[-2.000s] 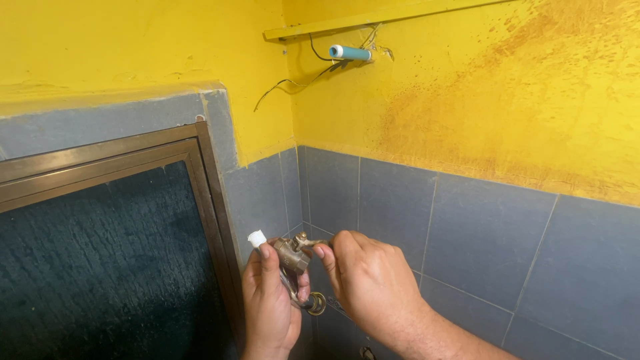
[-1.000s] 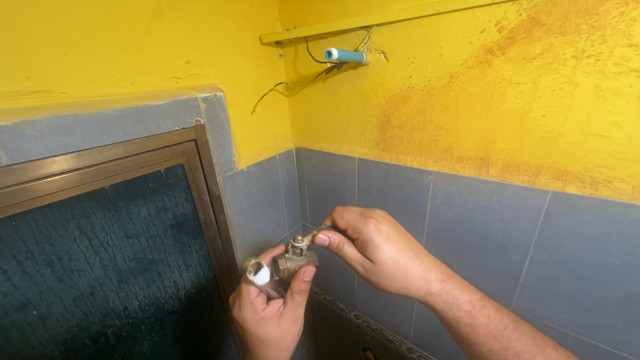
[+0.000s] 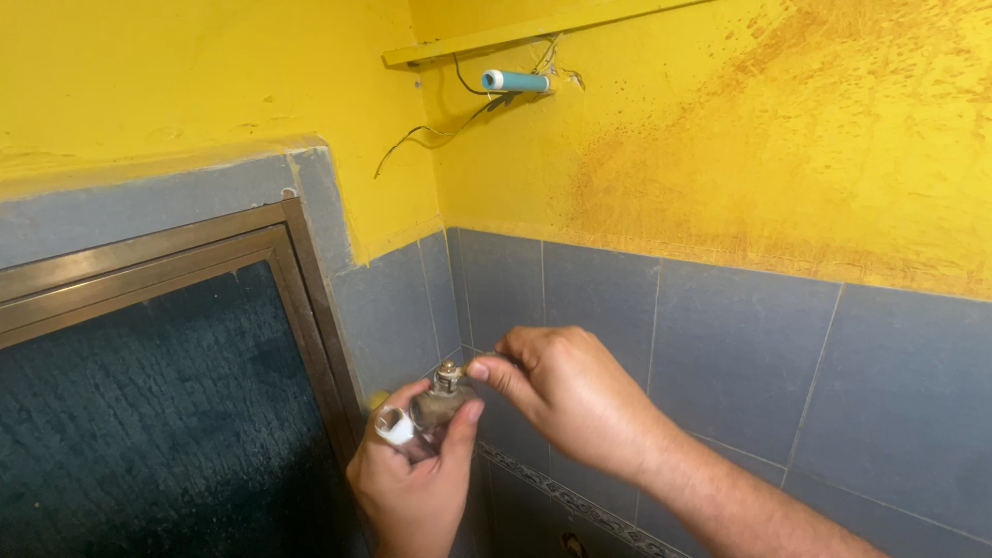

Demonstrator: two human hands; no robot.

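My left hand (image 3: 422,480) holds a worn metal ball valve (image 3: 443,403) between its fingers and thumb. In the same hand, beside the valve, lies a short metal pipe (image 3: 397,428) whose open end is wrapped in white tape. My right hand (image 3: 570,395) pinches the valve's lever between thumb and fingers; most of that lever is hidden by the fingers. The stem and nut (image 3: 447,367) stand up on top of the valve body.
A blue-green pipe (image 3: 519,81) with a white end sticks out of the yellow wall, with loose wires (image 3: 434,132) around it, below a yellow ledge (image 3: 535,29). Grey tiles (image 3: 589,294) line the corner. A brown metal frame (image 3: 306,310) with a dark pane stands at left.
The pipe's white-taped end, upright beside the valve two seconds ago, now tilts toward the camera. A round brass-coloured part seen below the hands then is out of sight.
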